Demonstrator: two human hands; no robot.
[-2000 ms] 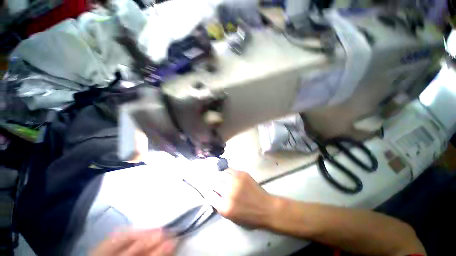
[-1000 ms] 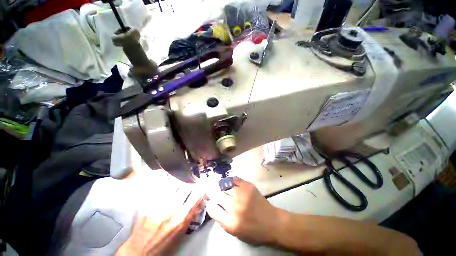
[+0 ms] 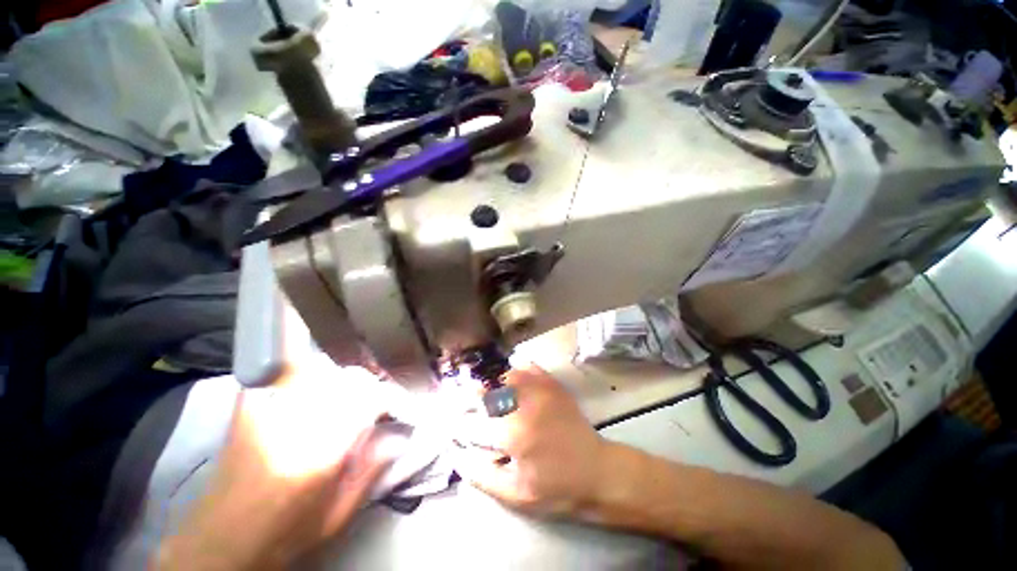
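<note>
The cream sewing machine (image 3: 647,178) reaches across the view, its presser foot (image 3: 474,363) in glaring light. Light cloth with a dark strip (image 3: 418,474) lies just in front of the foot. My left hand (image 3: 284,463) grips this cloth left of the needle, its fingertips washed out by glare. My right hand (image 3: 546,446) rests on the cloth right of the foot, fingers bent, beside a small dark square block (image 3: 501,400). Whether the right fingers pinch the cloth cannot be made out. Dark grey cloth (image 3: 167,318) is bunched at the left.
Black-handled scissors (image 3: 764,402) lie on the table right of the needle. A printed plastic packet (image 3: 641,335) lies under the arm. Snips with a purple stripe (image 3: 402,167) rest on the machine head. A control panel (image 3: 909,351) is at the right. White cloth (image 3: 123,73) is heaped behind.
My left hand has gone from low at the left up to the cloth near the foot, then slightly left. A fold with dark edges now shows between the hands. The camera view has shifted.
</note>
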